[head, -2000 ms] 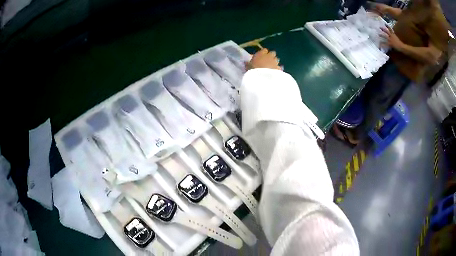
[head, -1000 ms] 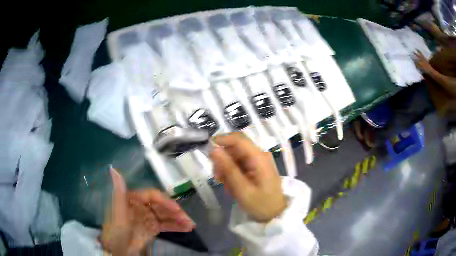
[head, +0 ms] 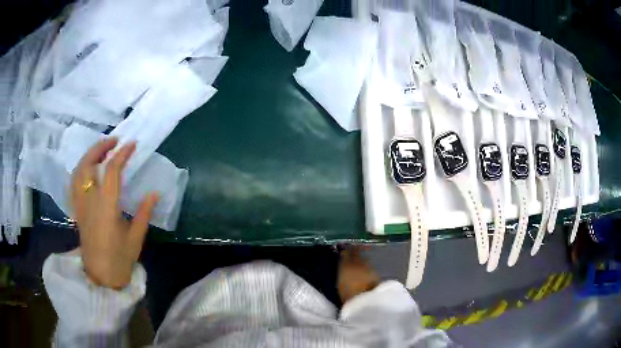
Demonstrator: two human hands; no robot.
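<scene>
My left hand (head: 109, 211), bare with a yellow ring, rests its spread fingertips on the heap of milky-white sleeves (head: 143, 115) at the left. No sleeve is visibly gripped. My right hand (head: 357, 273) is low, dark and blurred just below the bench edge; its fingers cannot be made out. The white blister tray (head: 376, 197) at the right holds a row of several bare smartwatches (head: 409, 160) with dark faces up. Their pale straps (head: 417, 245) hang over the tray's front edge. Bagged pieces (head: 483, 64) in white sleeves lie in the tray's back part.
Two loose sleeves (head: 333, 71) lie left of the tray, one near its wall and one farther back. The green bench mat (head: 272, 177) runs between heap and tray. A blue stool (head: 600, 275) and yellow-black floor tape (head: 497, 306) are at the lower right.
The view has swung left. My left hand has moved onto the sleeve heap. My right hand has moved from the smartwatches at the tray's near corner down to the bench edge.
</scene>
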